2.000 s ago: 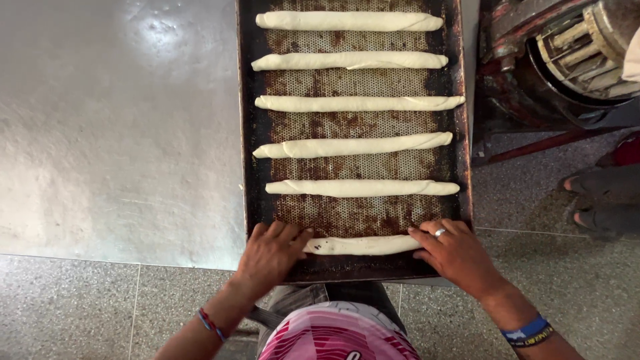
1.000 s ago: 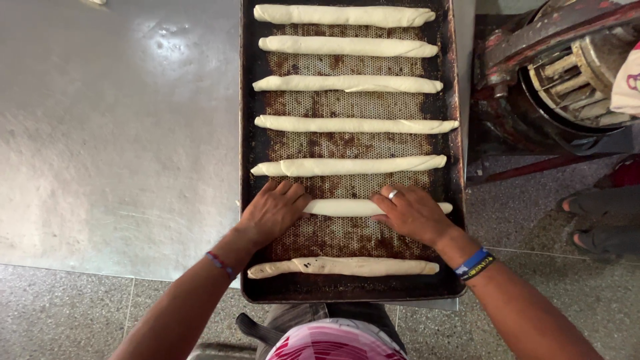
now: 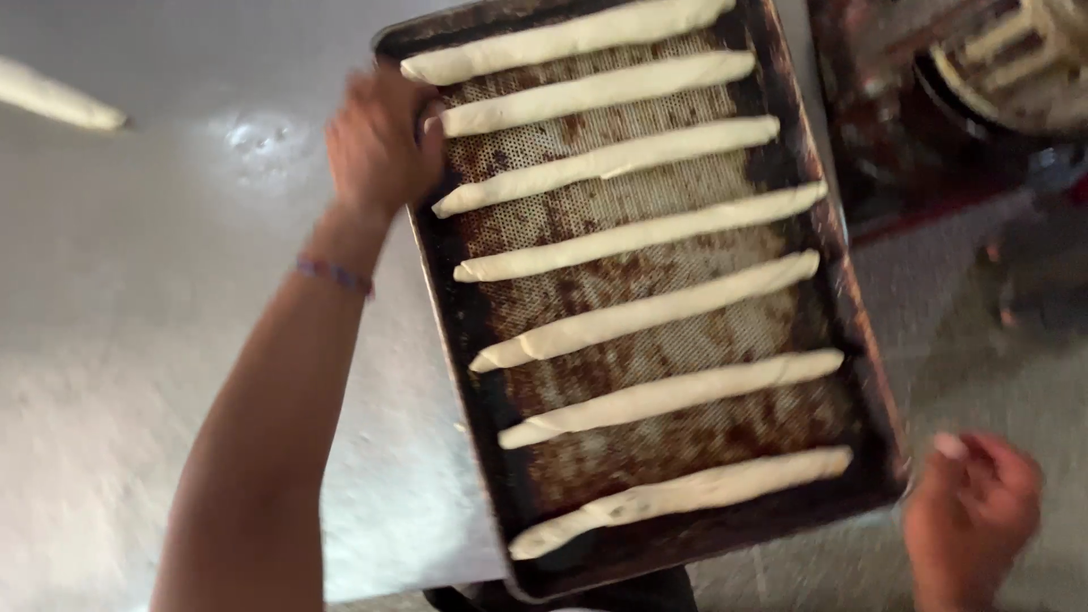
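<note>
Several long dough strips lie roughly parallel across a dark, stained baking tray (image 3: 863, 314) with a perforated surface. My left hand (image 3: 382, 140) is over the tray's upper left edge, beside the left ends of the top strips; blur hides whether its fingers grip the rim. Off the tray's lower right corner is my right hand (image 3: 973, 506), its fingers curled, with nothing visible in them. Nearest me is a dough strip (image 3: 680, 497) with small dark spots. Above it is another smooth strip (image 3: 671, 395).
The tray rests partly on a metal table (image 3: 110, 340). Another piece of dough (image 3: 55, 98) lies on the table at the upper left. At the upper right stands a machine with a round, barred metal part (image 3: 1020, 59). Speckled floor (image 3: 799, 569) shows at the bottom.
Both hands have left the dough strip they touched; the left has moved up to the tray's upper left edge, the right off the lower right corner. The view has tilted and come nearer.
</note>
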